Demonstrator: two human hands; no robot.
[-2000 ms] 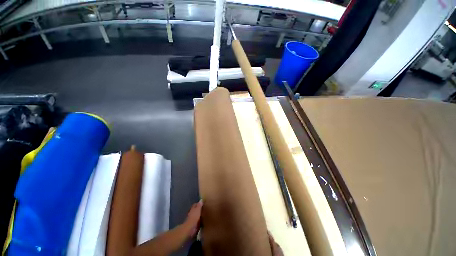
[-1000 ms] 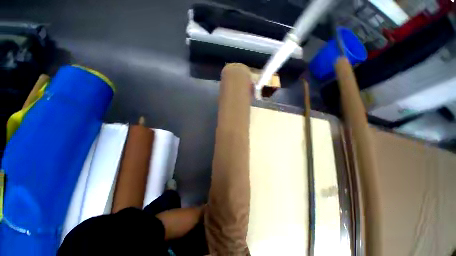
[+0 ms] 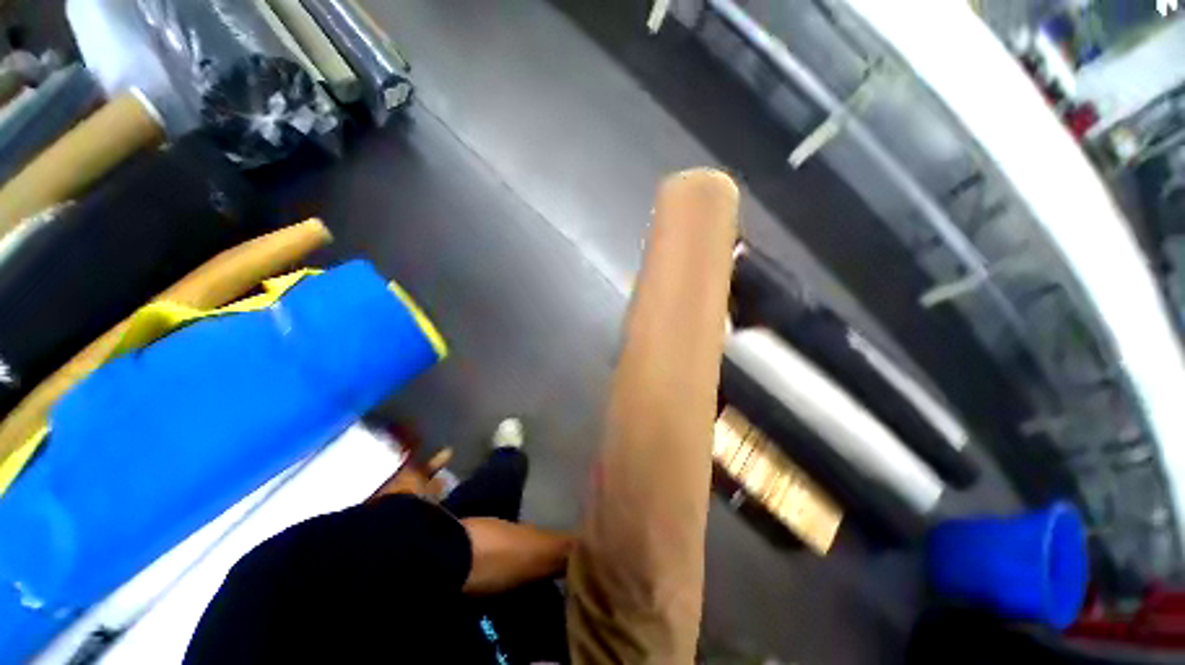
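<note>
A long brown roll [image 3: 656, 416] stands out from the bottom edge towards the upper middle, lifted in front of me and clear of the table. Its far end is rounded, and its near part is creased. My left forearm [image 3: 520, 552], below a black sleeve, reaches to the roll's left side. My left hand is hidden behind the roll, which rests against it and is held there. My right hand is not in view.
A blue roll [image 3: 247, 377] with yellow edging and white rolls [image 3: 299, 513] lie at left. Black and white rolls [image 3: 832, 416], a slatted brown stack [image 3: 773, 481] and a blue bin [image 3: 1007, 565] are at right. A long white table [image 3: 1027, 169] curves behind.
The view has swung to the left, and the cream and brown-covered tables have left the picture. The brown roll has moved away from the table with my left arm against it.
</note>
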